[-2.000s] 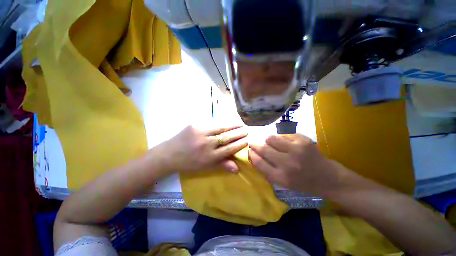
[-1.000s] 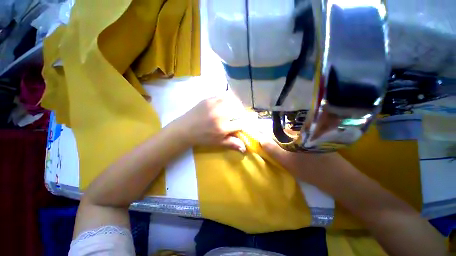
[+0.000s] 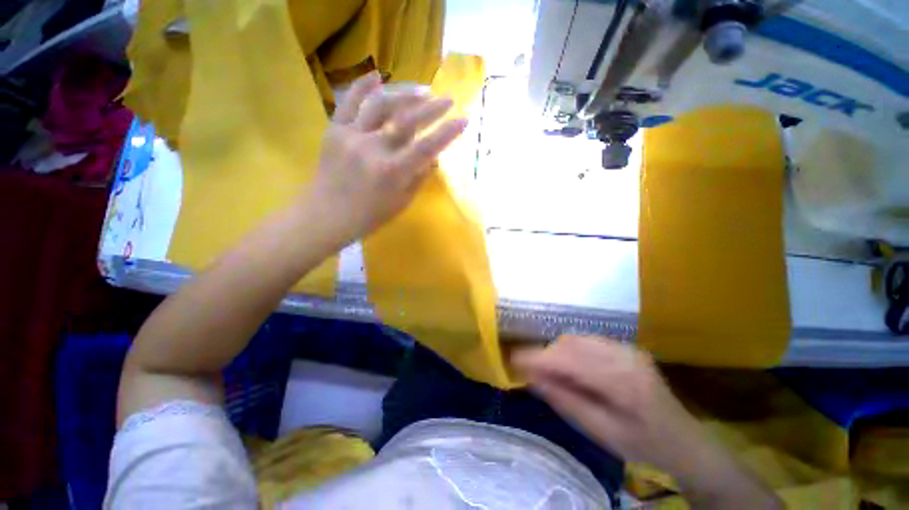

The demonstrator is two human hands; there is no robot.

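A long yellow garment piece (image 3: 424, 254) lies on the white machine table (image 3: 568, 209) left of the needle area, its lower end hanging over the front edge. My left hand (image 3: 384, 149) is over its upper part with fingers spread. My right hand (image 3: 598, 388) is blurred, below the table edge, with its fingertips at the piece's lower corner; whether they pinch the cloth is not clear. The sewing machine (image 3: 797, 85) with "Jack" lettering stands at the upper right, its tension dial (image 3: 616, 139) showing. The presser foot is not distinct.
Stacked rectangular yellow panels (image 3: 713, 239) lie at the right. Sewn yellow pieces (image 3: 244, 129) are heaped at the left. Black-handled scissors (image 3: 897, 294) lie at the right edge. A ruler strip (image 3: 568, 324) runs along the front edge. A blue crate (image 3: 95, 418) and yellow bundles (image 3: 757, 428) are below.
The view has shifted, uncovering the dial and stacked panels. The yellow piece and my left hand have moved left, away from the needle area. My right hand has come down below the table edge.
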